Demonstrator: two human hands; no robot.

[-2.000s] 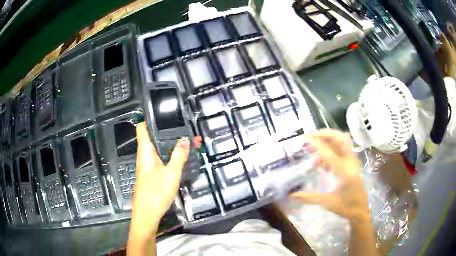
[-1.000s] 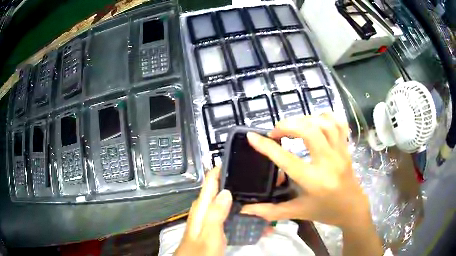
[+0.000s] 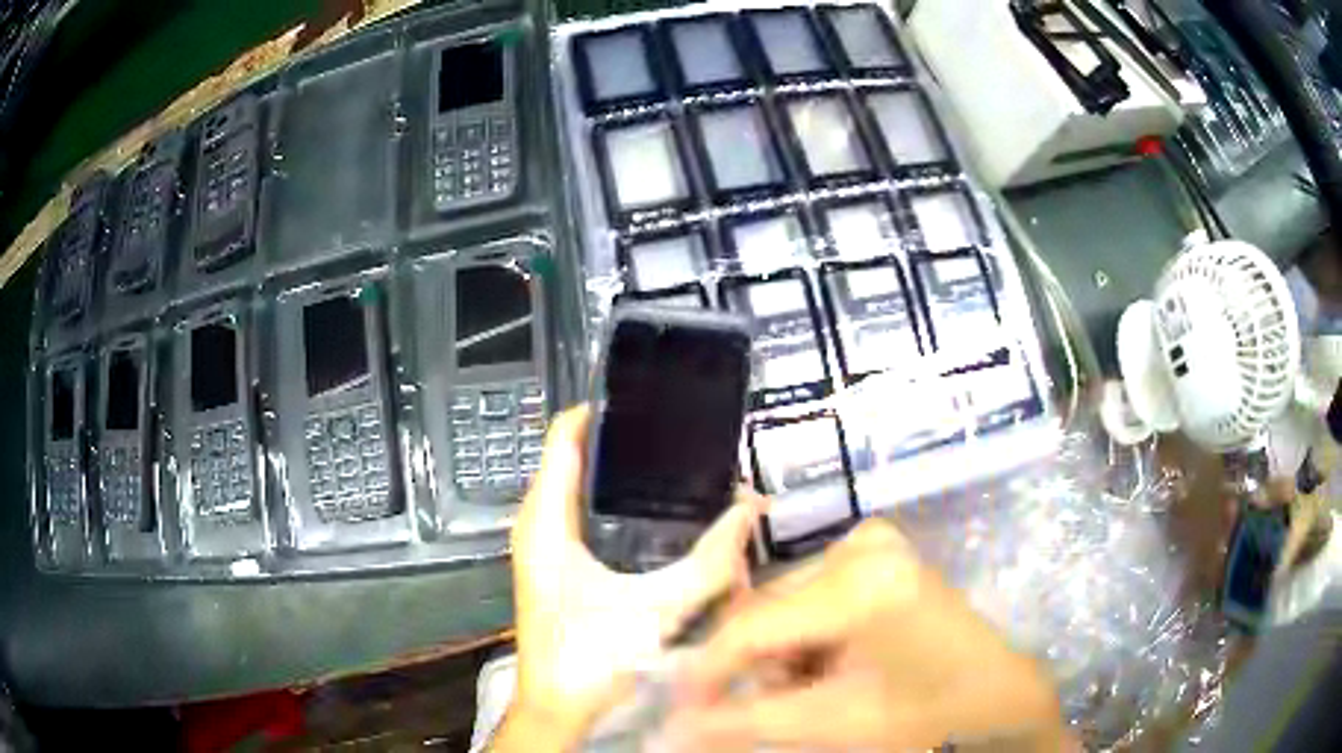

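Note:
A dark grey keypad phone (image 3: 670, 419) is upright in my left hand (image 3: 596, 611), its dark screen facing me and its lower part hidden by my fingers. My right hand (image 3: 868, 655) is blurred at the bottom centre, below and right of the phone, over its lower end; whether it holds anything cannot be told. The lens tray (image 3: 586, 243) lies beyond the phone, with rows of black-edged screen lenses (image 3: 736, 147). The clear phone tray (image 3: 331, 162) lies left, with phones in its pockets and one pocket without a phone in the far row.
A white box (image 3: 1016, 111) with a red light and black frames on top stands far right. A small white fan (image 3: 1222, 346) stands right. Crinkled clear film (image 3: 1082, 589) lies lower right. A thick black hose curves at the upper right. Another person's hand shows at the right edge.
My right hand has come off the phone's screen and moved down towards its lower end. My left hand has moved the phone left and up. The trays have shifted slightly in view.

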